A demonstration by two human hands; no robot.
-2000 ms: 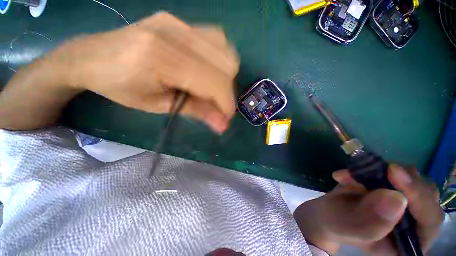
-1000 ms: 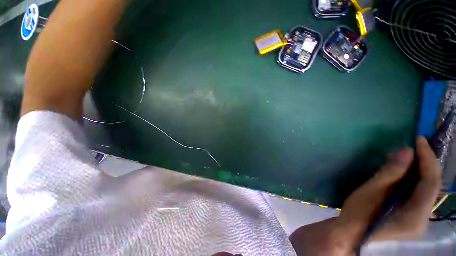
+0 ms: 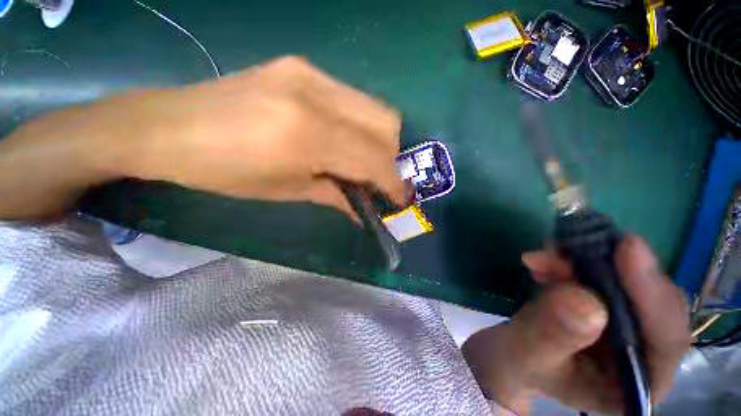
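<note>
My left hand (image 3: 301, 146) is over the middle of the mat with dark tweezers (image 3: 375, 227) held in it, tips pointing down toward me. Its fingertips are at the left side of a watch case (image 3: 431, 169), open side up, and cover part of it. A circuit board with white parts shows inside. A yellow-edged battery (image 3: 408, 223) lies just below the case, beside the tweezers. My right hand (image 3: 569, 325) holds a soldering iron (image 3: 589, 236) by its black handle, to the right of the case. Its tip points up and is blurred, clear of the case.
Other watch cases (image 3: 550, 55) lie at the upper right, one with a yellow-edged battery (image 3: 496, 35). Dark rings (image 3: 719, 61) are at the right edge, above a blue strip (image 3: 713, 215). Solder wire (image 3: 191, 36) curls at the upper left near a spool (image 3: 54, 11).
Since one second ago, my left hand has come back over the mat, and a case with battery now lies at it. The iron has moved left from the blue strip and points up.
</note>
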